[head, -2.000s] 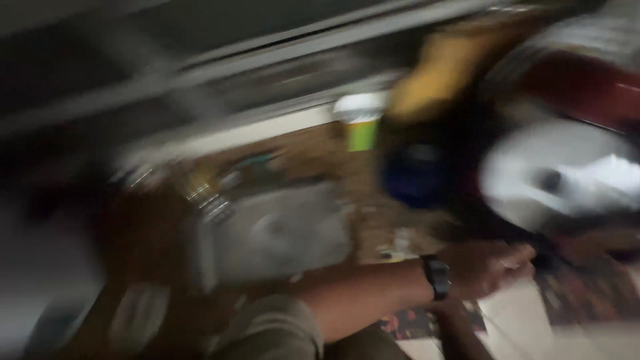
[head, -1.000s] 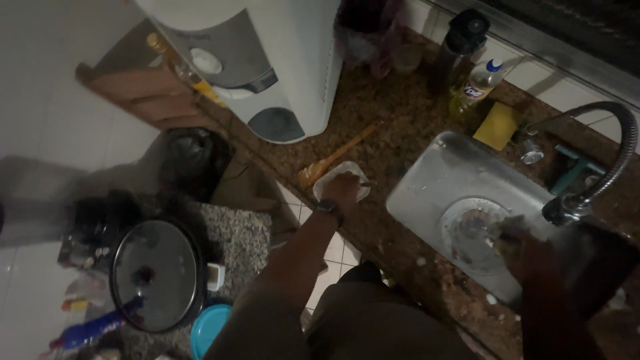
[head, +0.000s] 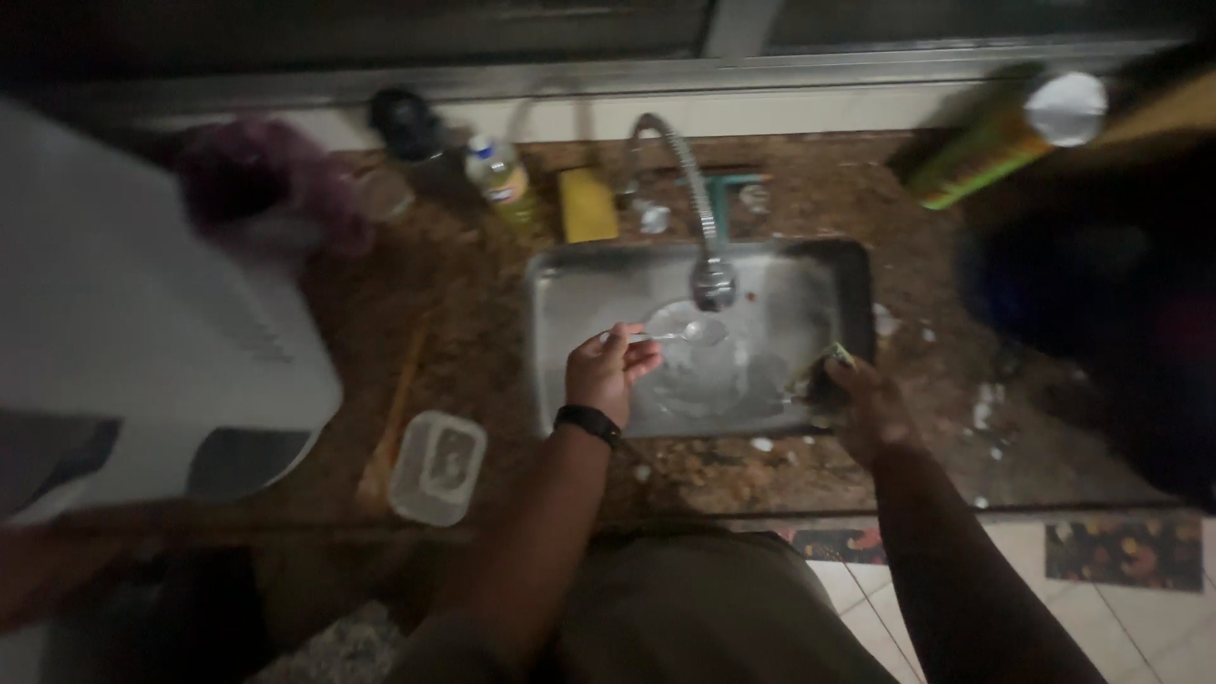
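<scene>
Over the stainless steel sink (head: 589, 285), my left hand (head: 611, 366) holds a spoon (head: 698, 332) by its handle, the bowl pointing right, below the faucet head (head: 712, 283). My right hand (head: 869, 404) grips a sponge (head: 819, 382) at the sink's right front corner. A round, shiny area lies in the sink under the spoon; whether it is a dish or the basin floor I cannot tell. A clear plastic container (head: 438, 468) stands on the counter left of the sink, beside a wooden spoon (head: 394, 418).
Behind the sink stand a dish soap bottle (head: 502, 179), a dark bottle (head: 408, 128), a yellow sponge cloth (head: 588, 204) and a teal squeegee (head: 720, 204). A green canister (head: 988, 157) is at the back right, a white appliance (head: 142, 313) at the left.
My left hand has moved from the plastic container on the counter to over the sink and now holds a spoon. The view has turned strongly.
</scene>
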